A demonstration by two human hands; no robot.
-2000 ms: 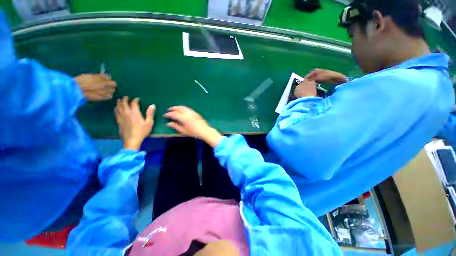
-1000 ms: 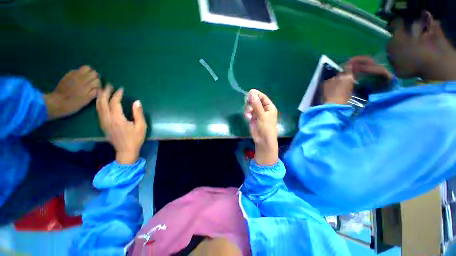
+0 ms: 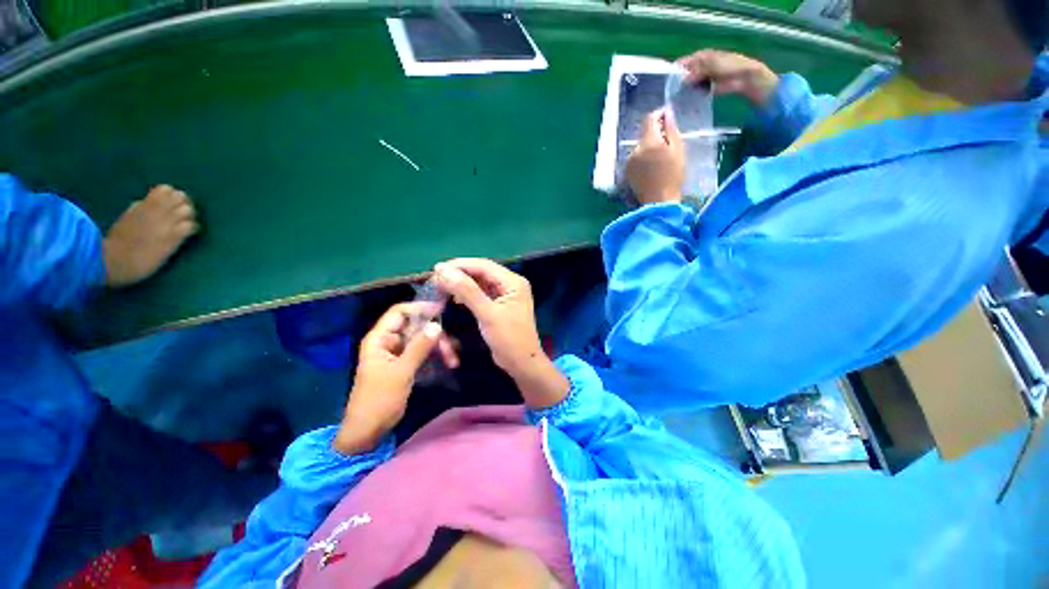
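Note:
My left hand [image 3: 393, 371] and my right hand [image 3: 492, 313] are close together in front of my chest, just off the belt's near edge. Between their fingers they hold a crumpled clear film strip [image 3: 428, 297]. Its exact shape is hard to make out, as the fingers partly cover it. A dark panel with a white border [image 3: 469, 39] lies at the far side of the green conveyor belt [image 3: 288, 173]. A thin white strip [image 3: 399, 154] lies on the belt between the panel and my hands.
A person on the right handles film over another white-bordered panel [image 3: 613, 127]. Another person's hand [image 3: 151, 235] rests on the belt at left. A brown cardboard box [image 3: 961, 374] and a tray of clear packaging [image 3: 805, 428] are at lower right. A red stool [image 3: 150, 566] is at lower left.
My right hand has drawn back from over the belt with the film strip. My left hand has moved right and back to meet it. The neighbour's panel shows more fully.

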